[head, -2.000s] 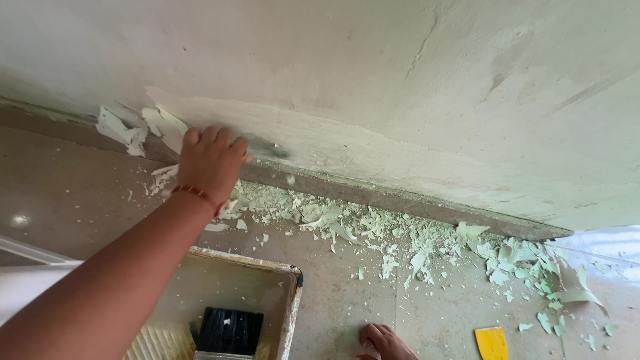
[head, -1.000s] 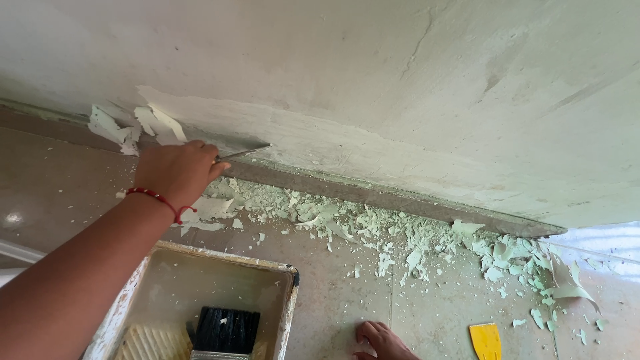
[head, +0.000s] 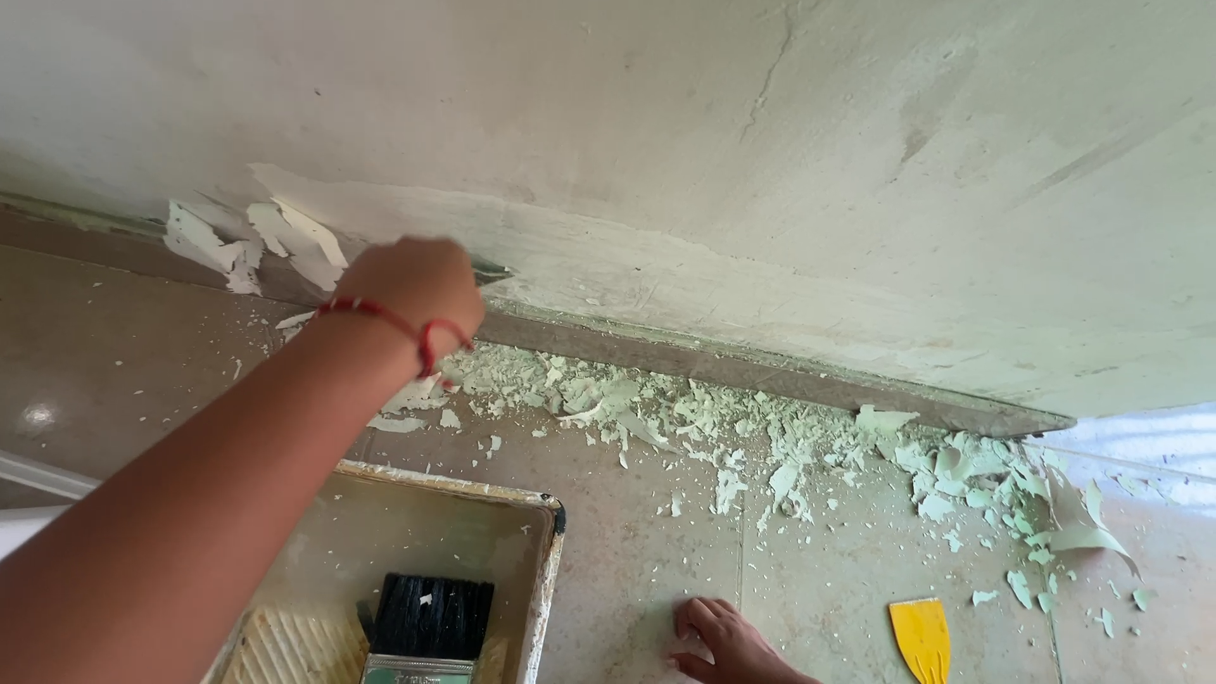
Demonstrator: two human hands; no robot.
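My left hand [head: 413, 285], with a red bracelet at its wrist, is closed around a scraper whose dark metal blade [head: 494, 275] shows at its right. The blade lies against the lower painted wall [head: 608, 256], just above the tile skirting [head: 665, 356]; the handle is hidden by the hand. Loose sheets of peeled paint [head: 204, 237] hang left of that hand. My right hand [head: 727, 641] rests on the tiled floor at the bottom, fingers slightly bent, holding nothing visible. A yellow plastic scraper [head: 921, 638] lies to its right.
A paint tray [head: 549, 589] stands at lower left, with a black-bristled paintbrush [head: 432, 617] inside. Pale green paint flakes [head: 788, 427] are strewn along the skirting. A larger curled flake [head: 1083, 522] lies at the right, near a bright strip of floor.
My left hand has shifted along the wall base between frames, with the scraper still in it. The right hand stays on the floor.
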